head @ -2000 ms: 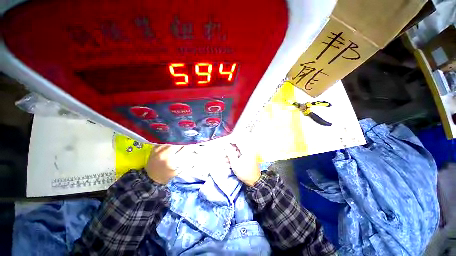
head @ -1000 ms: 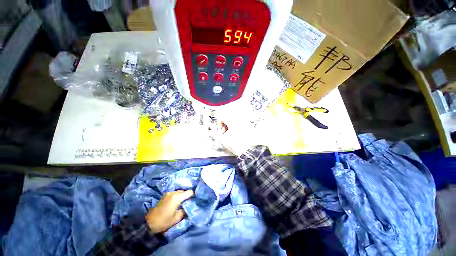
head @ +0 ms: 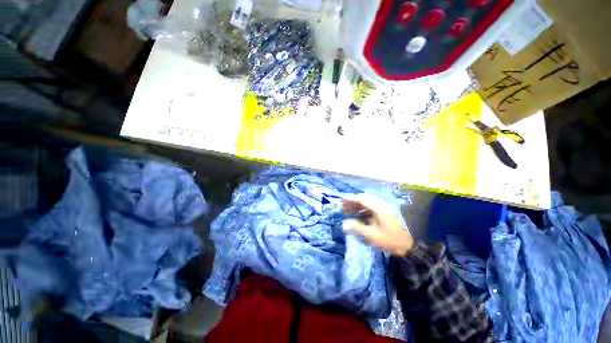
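Note:
A light blue patterned garment (head: 295, 234) lies bunched over my lap below the table's front edge. My right hand (head: 380, 226) is on its right side, palm partly down, with thumb and fingers curved around a dark gap at the cloth. The hand is slightly blurred, and whether cloth is pinched in it cannot be told. My left hand is not in view. The button machine (head: 429, 37) is cut off by the top edge; its lower red panel with control buttons shows, and its display is out of the picture.
The white table (head: 194, 114) carries a button pile (head: 281, 63), clear plastic bags (head: 218, 40), small fittings (head: 415, 107), yellow-and-black pliers (head: 497, 139) and a carton (head: 536, 77). Light blue garments hang at the left (head: 134, 234) and lie by a blue bin (head: 462, 221) at the right (head: 549, 268).
The view has swung left and down, so the machine sits further right. My right hand has come back from the machine onto the garment. My left hand has left the garment and the picture.

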